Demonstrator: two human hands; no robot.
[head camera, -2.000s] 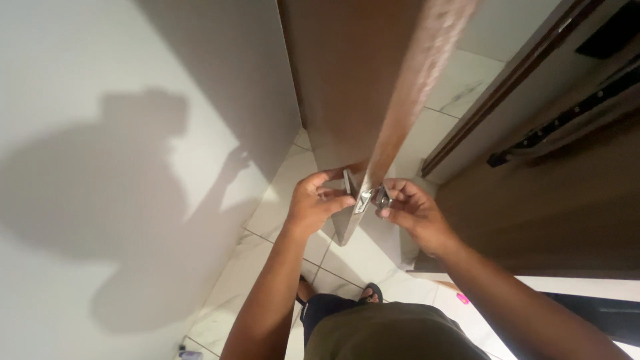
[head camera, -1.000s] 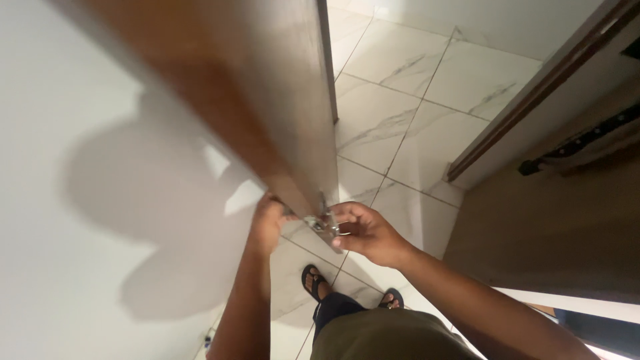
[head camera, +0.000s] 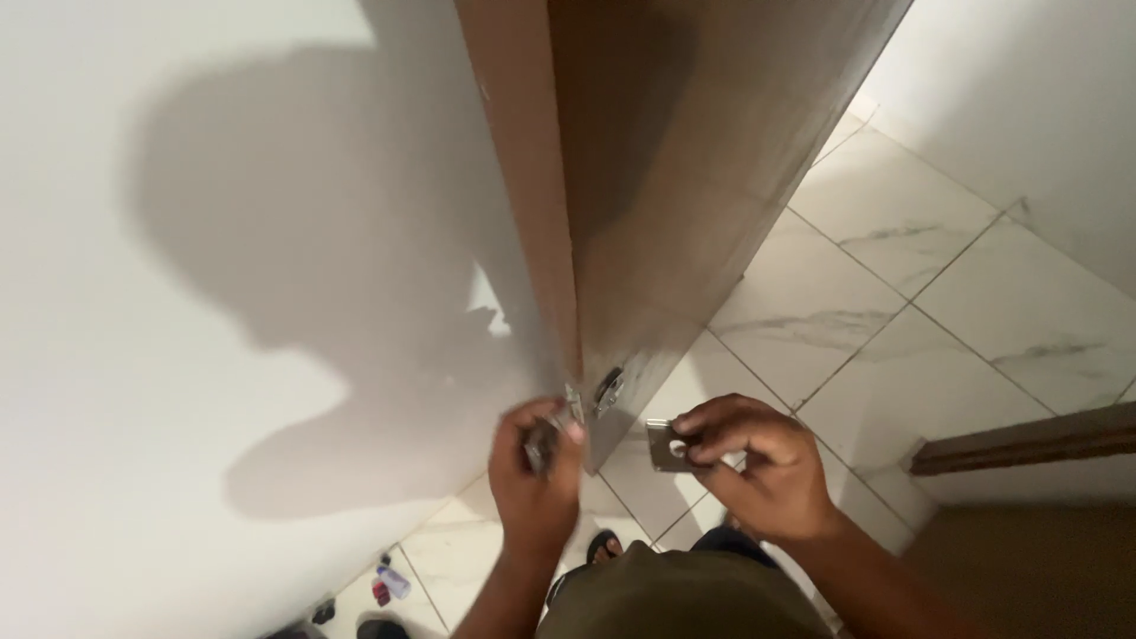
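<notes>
A brown wooden door (head camera: 657, 177) stands edge-on in front of me. A round lock bore with metal parts inside (head camera: 610, 390) shows in its face, and a metal latch plate (head camera: 574, 404) sits in its edge. My right hand (head camera: 754, 457) holds a square metal plate with a round hole (head camera: 661, 445) by its side, apart from the door. Close to the door edge, my left hand (head camera: 537, 470) has its fingers curled round a shiny metal part (head camera: 540, 444), blurred and partly hidden, perhaps another piece of the lock.
A white wall (head camera: 266, 399) with my shadow is at the left. Marbled floor tiles (head camera: 852, 355) lie below. Small bottles or containers (head camera: 390, 581) and dark footwear (head camera: 382, 628) are at the wall's foot. A brown wooden frame piece (head camera: 1021, 448) juts in at the right.
My right hand has come away from the door, holding the square plate clear of it. The door's bored face now shows. The view has shifted.
</notes>
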